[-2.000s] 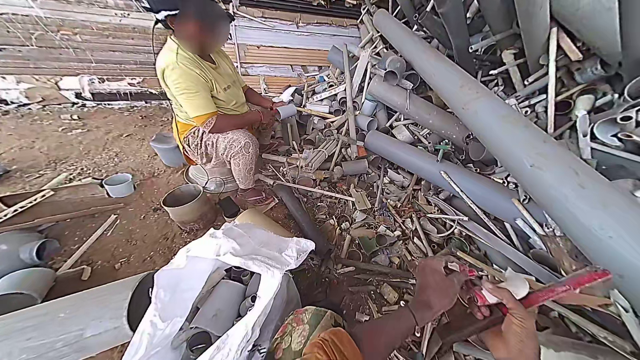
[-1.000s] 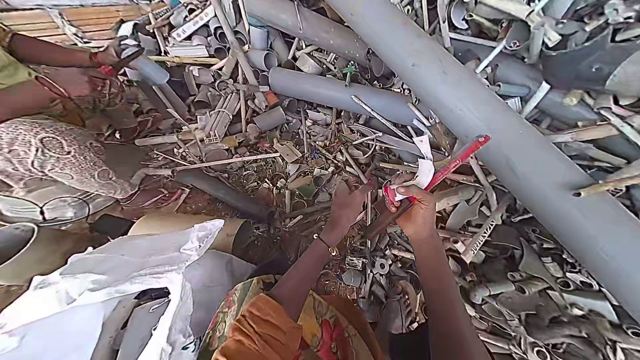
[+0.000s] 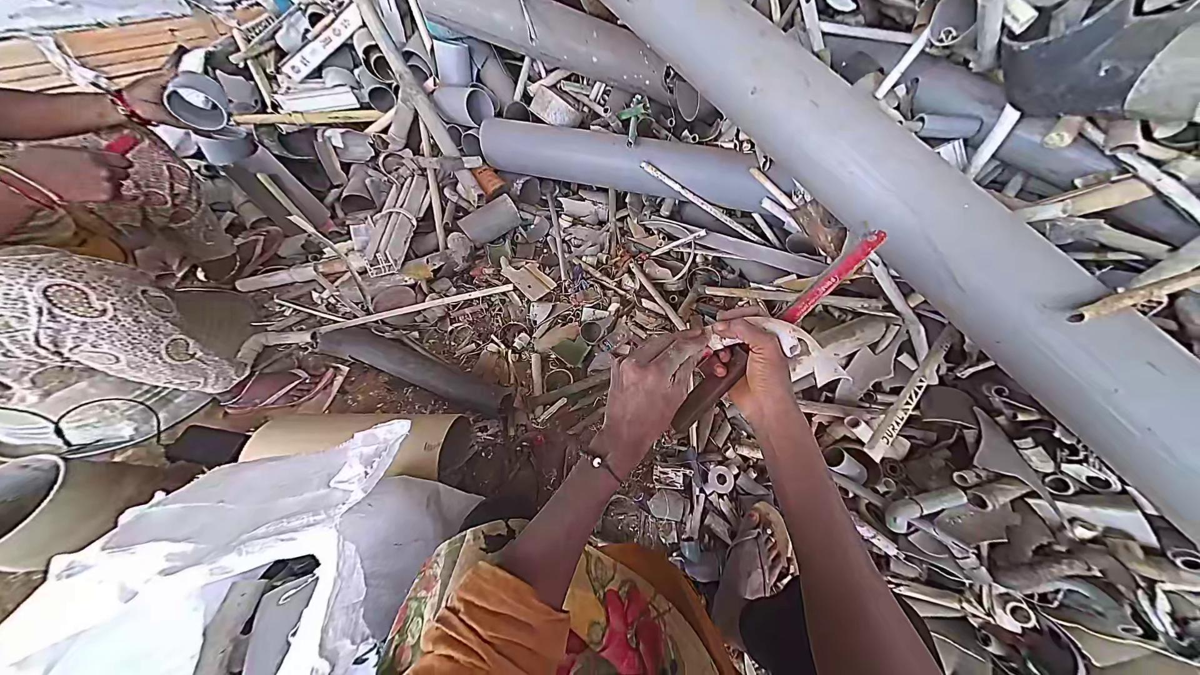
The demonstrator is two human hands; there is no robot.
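My right hand (image 3: 755, 366) is closed around a long red bar (image 3: 834, 277), which bears writing and points up to the right. A dark brown bar (image 3: 698, 398) slants down-left from beneath the same hand. A torn whitish strip (image 3: 792, 342) curls beside the red bar, just past my right fingers. My left hand (image 3: 652, 380) is closed at the near end of the red bar, its fingertips meeting my right fingers; what lies under them is partly hidden. Both hands are over a heap of scrap plastic pipe pieces (image 3: 492, 220).
A thick grey pipe (image 3: 900, 197) crosses the heap diagonally, with a shorter grey pipe (image 3: 609, 161) behind. A white sack (image 3: 253, 525) holding pipe pieces stands at lower left, beside a tan pipe section (image 3: 403, 441). At upper left, another person's hand (image 3: 155, 98) holds a grey pipe piece (image 3: 197, 101).
My left hand has come up to the near end of the red bar; a second ago it was apart from it. The view has swung down and right since the oldest frame.
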